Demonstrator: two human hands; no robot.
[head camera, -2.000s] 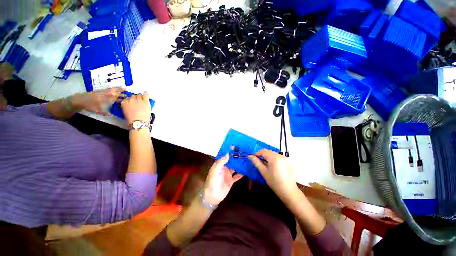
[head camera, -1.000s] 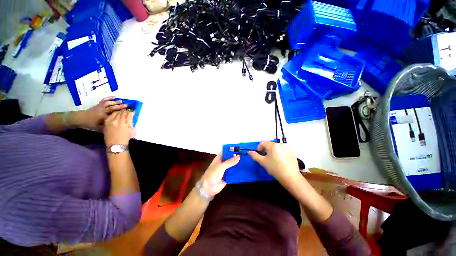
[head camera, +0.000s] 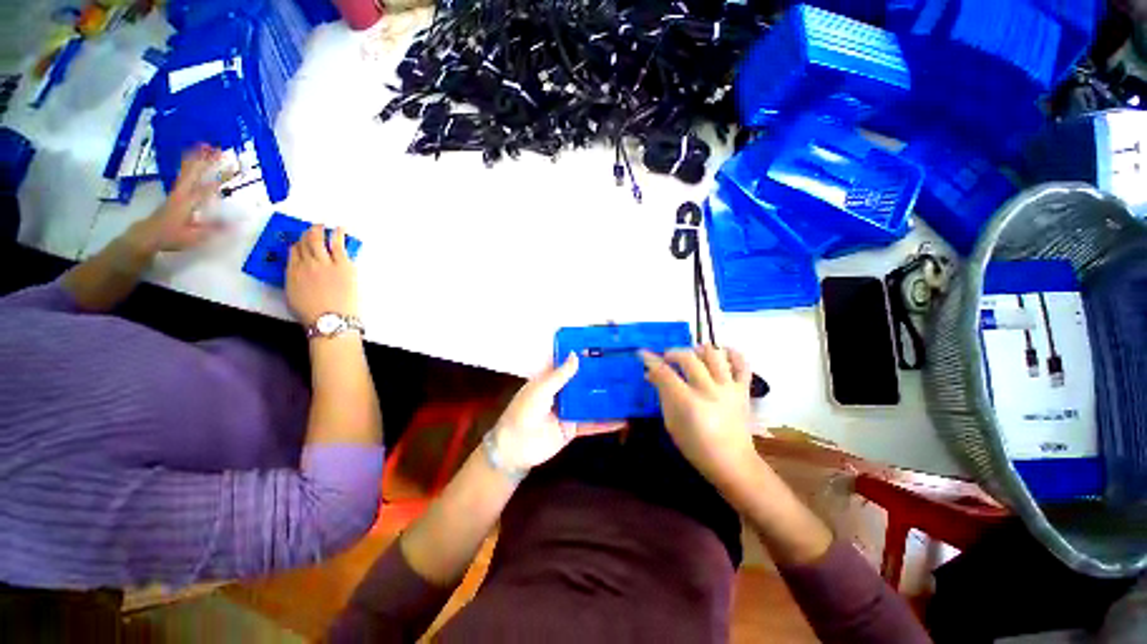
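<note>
A blue insert tray (head camera: 616, 400) is held face up at the table's front edge. My left hand (head camera: 538, 418) grips its left end, with the thumb on top near the plug. A black cable plug (head camera: 596, 354) lies in the tray's upper recess. My right hand (head camera: 707, 400) is over the tray's right part, its fingers at the cable by the plug; whether it pinches the cord is hard to tell. Part of a black cable shows beyond my right hand. Another bundled USB cable (head camera: 686, 233) lies behind the tray, its plug ends hidden.
The cable pile (head camera: 566, 82) is at the back. Loose empty trays (head camera: 767, 258) and tray stacks (head camera: 824, 63) are back right. A smartphone (head camera: 860, 341) and a plastic basket (head camera: 956, 377) are at right. A neighbour's hand (head camera: 321, 271) rests on another tray at left, near printed packs (head camera: 208, 113).
The held tray has levelled out from its earlier tilt, and the plug now sits lower in the recess. The neighbour's other hand has lifted away toward the printed packs.
</note>
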